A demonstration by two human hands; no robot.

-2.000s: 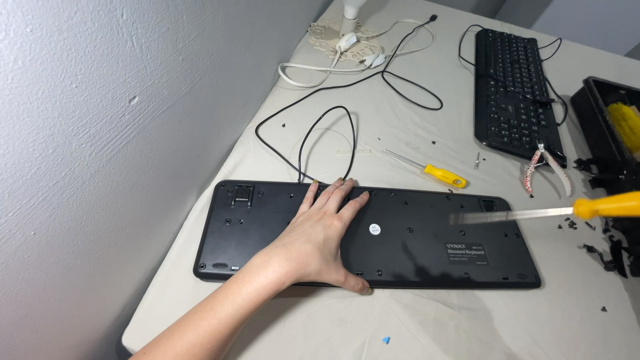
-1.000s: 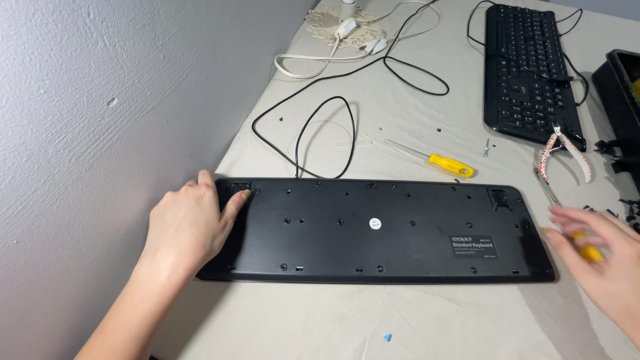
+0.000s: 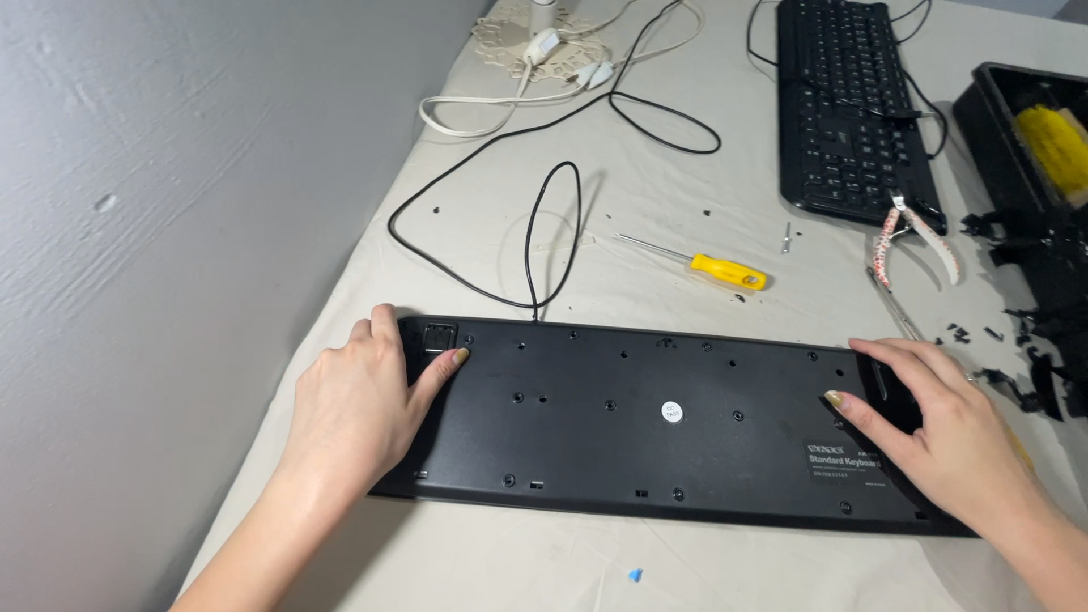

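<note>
A black computer keyboard lies underside up on the cloth-covered table, with screw holes, a round white sticker and a printed label on its back. My left hand grips its left end, the thumb on the back near a square recess. At the right end my right hand holds the keyboard, thumb on the back and fingers over the far edge. A black cable runs from the far edge. Just beyond lies a screwdriver with a yellow handle. Part of another yellow handle shows behind my right hand.
A second black keyboard lies keys up at the back right, with nippers against its near end. Black plastic scraps and a black bin are at the right. White cords lie on a doily; a wall stands left.
My left hand went from the keyboard's middle to its left end. My right hand, near a yellow-handled tool one second ago, now grips the right end. The tool seen over the keyboard earlier was put down.
</note>
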